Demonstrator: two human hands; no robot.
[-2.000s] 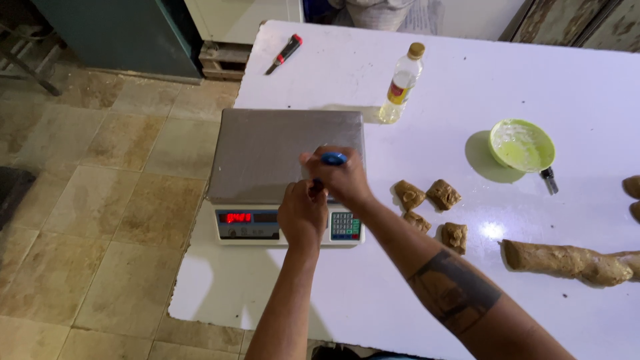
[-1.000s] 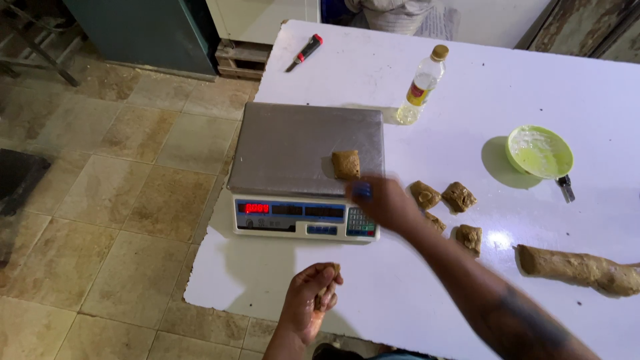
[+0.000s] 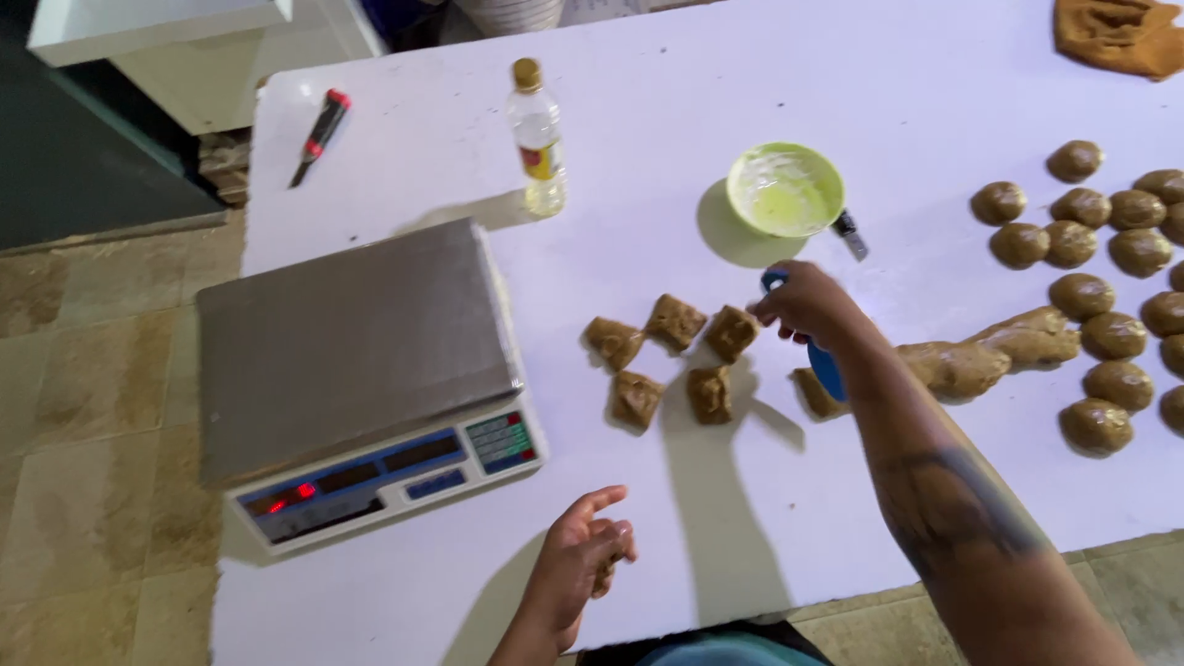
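Observation:
My right hand (image 3: pixel 803 301) grips a blue tool, probably a dough scraper (image 3: pixel 826 370), by its looped end; its fingers are beside a brown dough piece (image 3: pixel 732 334). Several more cut pieces, one of them a squarish dough piece (image 3: pixel 674 323), lie to its left and below. The scraper's lower part overlaps the left end of a thick dough roll (image 3: pixel 957 368). Nearer the front edge, my left hand (image 3: pixel 583 569) is raised over the table, fingers apart, with a small dough bit seemingly at the fingers. The digital scale (image 3: pixel 361 347) stands left with a bare metal plate.
Behind stand an oil bottle (image 3: pixel 536 157) and a green bowl (image 3: pixel 785 190) with a black-handled thing beside it. A utility knife (image 3: pixel 321 136) lies at the far left corner. Several round dough balls (image 3: pixel 1019 245) sit at the right, and a brown cloth (image 3: pixel 1119 35) lies behind them.
The dough piece on the scale a second ago is off the plate. My right hand has moved right with the blue tool, from the scale to the dough. The view has swung right.

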